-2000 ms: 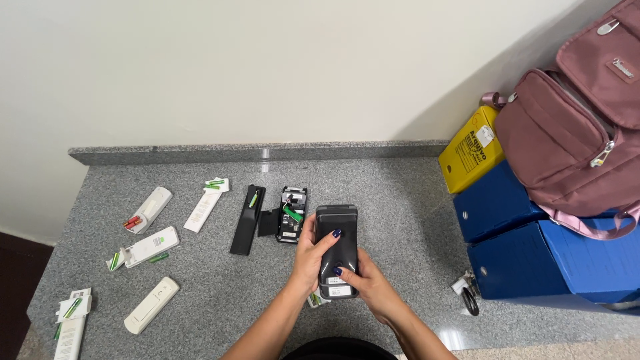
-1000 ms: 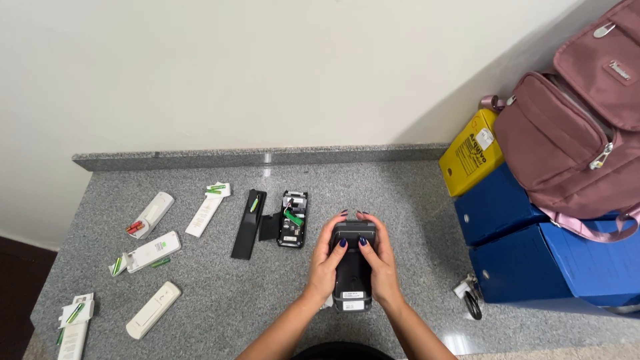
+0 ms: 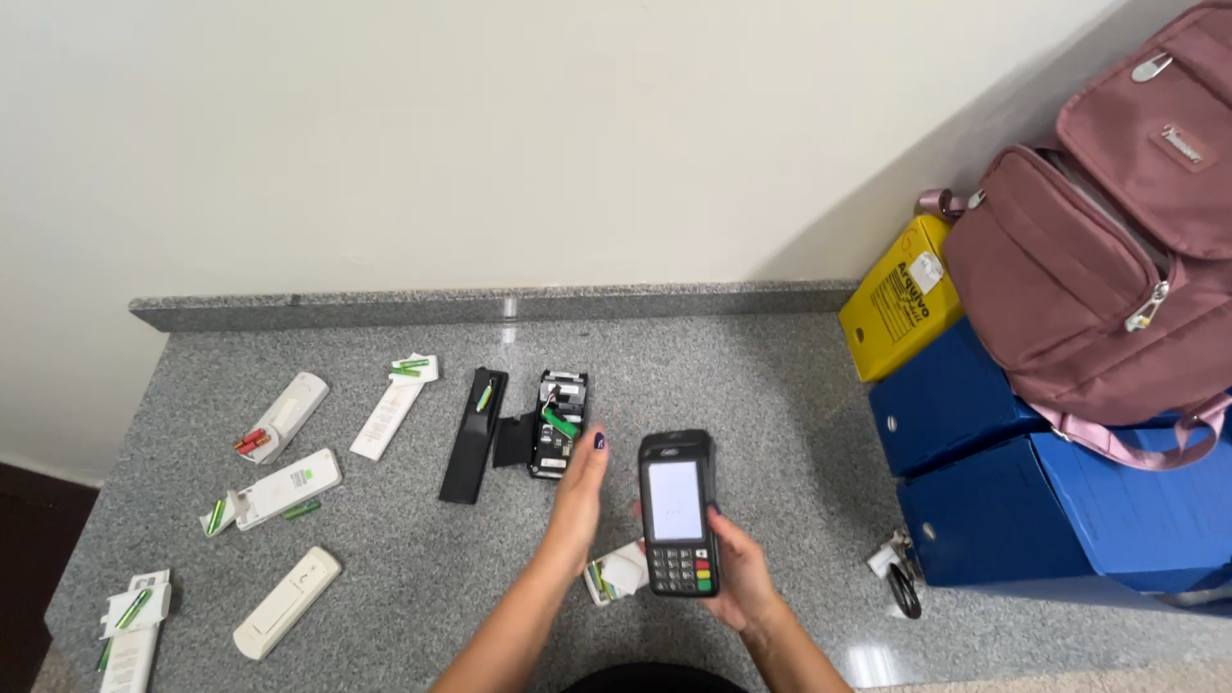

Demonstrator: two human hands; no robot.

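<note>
A black card payment terminal (image 3: 678, 510) faces up with its screen lit and its keypad showing, held around its lower right side by my right hand (image 3: 743, 573). My left hand (image 3: 577, 500) is off to the terminal's left, fingers extended and holding nothing. Beyond my left fingertips lies a second terminal (image 3: 555, 452), its back open, with a green battery pack (image 3: 559, 423) and wires exposed. Its black cover (image 3: 514, 441) sits against its left side. A white object with green batteries (image 3: 616, 572) lies partly hidden behind the held terminal.
A black remote control (image 3: 472, 438) and several white remotes (image 3: 288, 603) lie on the granite counter (image 3: 404, 539), some with loose batteries. At right stand a yellow file box (image 3: 900, 298), blue file boxes (image 3: 1001, 510) and a mauve backpack (image 3: 1078, 250). Keys (image 3: 890, 556) lie beside them.
The terminal, held back side up in both hands before, has been turned over and now shows its screen. My left hand has let go of it and moved left.
</note>
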